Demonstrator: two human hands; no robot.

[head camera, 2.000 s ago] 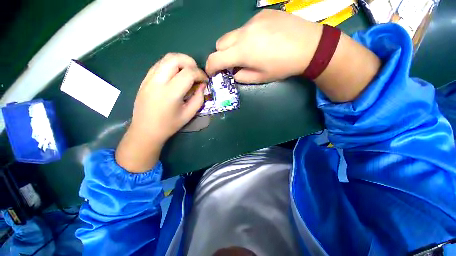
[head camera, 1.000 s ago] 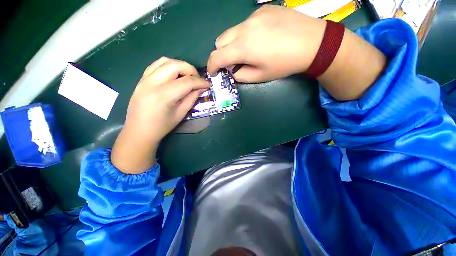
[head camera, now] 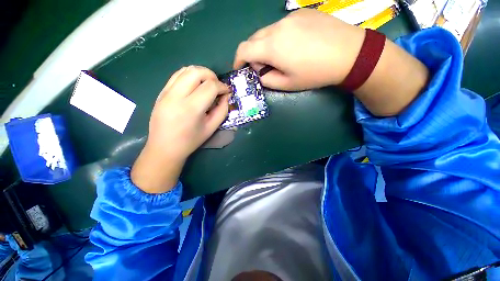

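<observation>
A phone assembly [head camera: 246, 101] with bright circuitry and a small green patch lies on the dark green bench between my hands. My left hand [head camera: 192, 112] covers its left part, with fingertips bent down on it; a small orange-brown part shows beside them. My right hand [head camera: 301, 52] is at its upper edge, fingers curled around a thin dark tool [head camera: 265, 70], mostly hidden in the hand. A dark red wristband is on my right wrist. A flat greyish piece [head camera: 219, 140] lies partly under the phone's lower left side.
A white card [head camera: 103, 102] lies left. A blue bin [head camera: 27, 151] with small white pieces stands far left. Orange and white flex cables [head camera: 378, 17] lie at upper right, beside a clear plastic bag [head camera: 455, 16]. A white rail [head camera: 71, 49] curves across the upper left.
My left hand has shifted slightly right and covers more of the phone's left part than a second ago. My right fingers have lifted slightly off the upper edge, showing more circuitry.
</observation>
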